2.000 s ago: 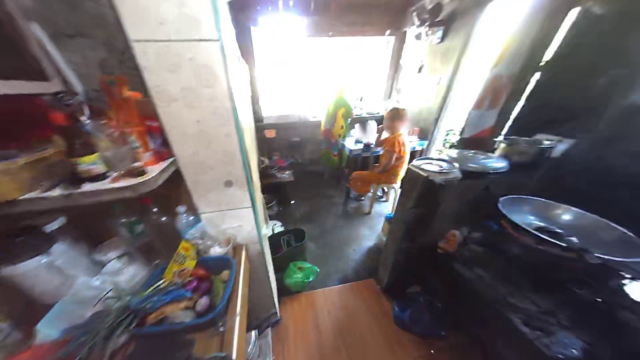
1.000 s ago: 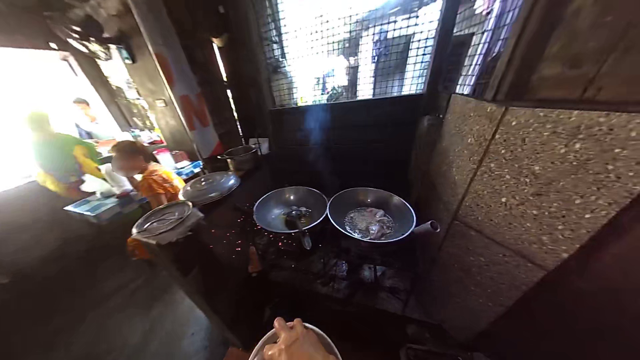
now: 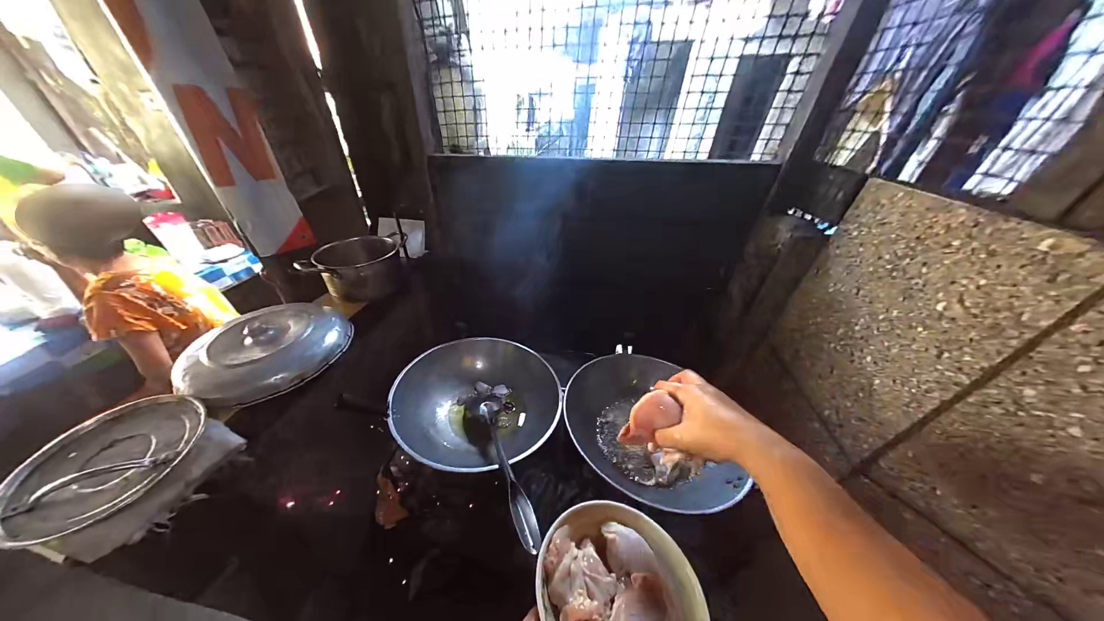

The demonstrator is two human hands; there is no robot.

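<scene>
My right hand (image 3: pixel 703 418) grips a piece of raw chicken (image 3: pixel 653 417) above the right wok (image 3: pixel 595 371), where other pieces lie in bubbling oil. Below, near the bottom edge, a white bowl (image 3: pixel 686 573) holds several raw chicken pieces (image 3: pixel 586 573). Only a bit of my left hand (image 3: pixel 531 615) shows at the bowl's lower left rim, gripping it. Touching or nearly touching the right wok, the left wok (image 3: pixel 423 405) contains some oil and dark bits, with a metal ladle (image 3: pixel 517 504) resting in it, its handle over the near rim.
A domed metal lid (image 3: pixel 259 345), a flat round lid (image 3: pixel 95 470) on a cloth and a metal pot (image 3: pixel 354 267) stand at the left. A person in orange (image 3: pixel 142 310) is beyond them. A rough stone-textured wall (image 3: pixel 966 345) bounds the right side; a mesh window is behind.
My right hand has moved from the bowl to over the right wok with a chicken piece in it. The view has come closer to the woks after swinging right from the room.
</scene>
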